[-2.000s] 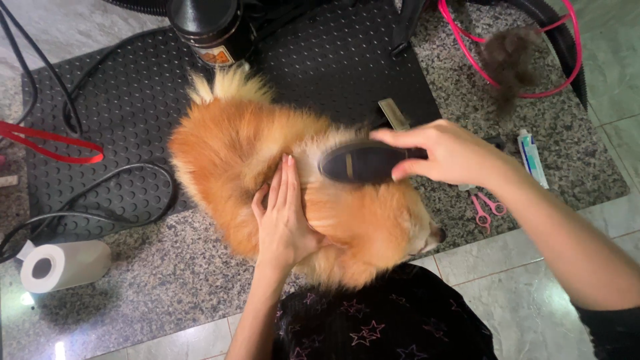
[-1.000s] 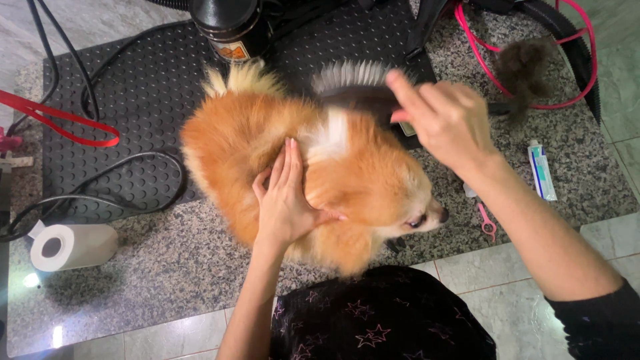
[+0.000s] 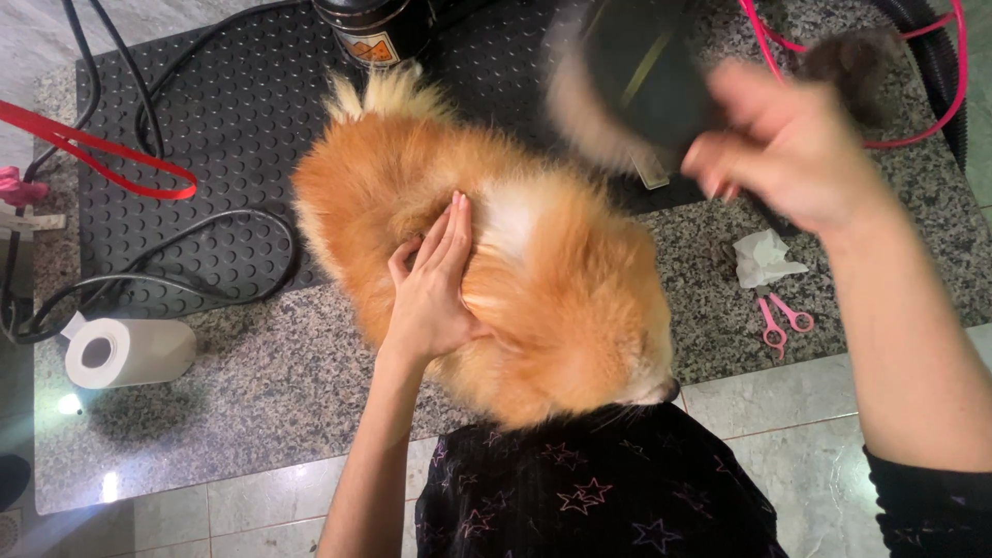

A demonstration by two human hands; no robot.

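Observation:
A fluffy orange and cream dog [image 3: 573,294] is on the granite table and black rubber mat, its nose toward the near edge at the right. My left hand [image 3: 438,287] lies flat on its back, thumb and fingers spread in the fur. Above and to the right of the dog, my right hand [image 3: 783,147] grips a dark grooming brush [image 3: 651,70], blurred by motion and apart from the fur. Pale, blurred bristles show along the brush's left side. Partly beneath the brush, a metal comb [image 3: 651,172] lies on the mat.
Pink scissors [image 3: 775,325] and a crumpled white tissue [image 3: 763,257] lie right of the dog. A paper roll [image 3: 132,353], black cable [image 3: 186,288] and red strap [image 3: 116,155] are at the left. Behind stand a black canister [image 3: 372,31], a clump of dark hair [image 3: 852,74] and a pink cord [image 3: 953,85].
Two seconds ago the brush was against the dog's back; my right hand has lifted it away. The dog's head has turned. My left hand has stayed on its back.

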